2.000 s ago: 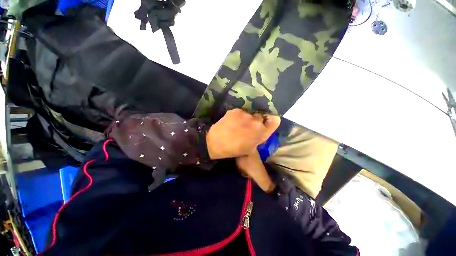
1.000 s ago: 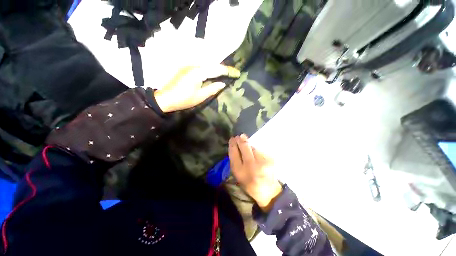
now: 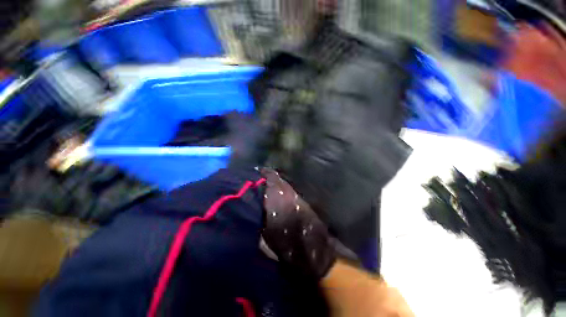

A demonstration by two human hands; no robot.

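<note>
The view is strongly blurred. My left hand [image 3: 367, 295] is at the bottom edge, cut off, and its fingers cannot be made out. Large black bag pieces [image 3: 347, 130] lie heaped in the middle, beyond my left sleeve. A loose heap of black webbing tabs [image 3: 475, 217] lies on the white table [image 3: 406, 247] at the right. My right hand is out of the picture. The camouflage panel cannot be made out.
A blue plastic bin [image 3: 164, 151] with dark pieces in it stands left of the bag pieces. More blue containers [image 3: 155, 40] are behind it. Dark cloth [image 3: 80, 186] lies at the left. A brown shape, perhaps a cardboard box [image 3: 37, 247], is at the lower left.
The view has swung to the left. The sewing machine and my right hand have left the picture; the blue bin has come in. My left hand now shows at the bottom edge.
</note>
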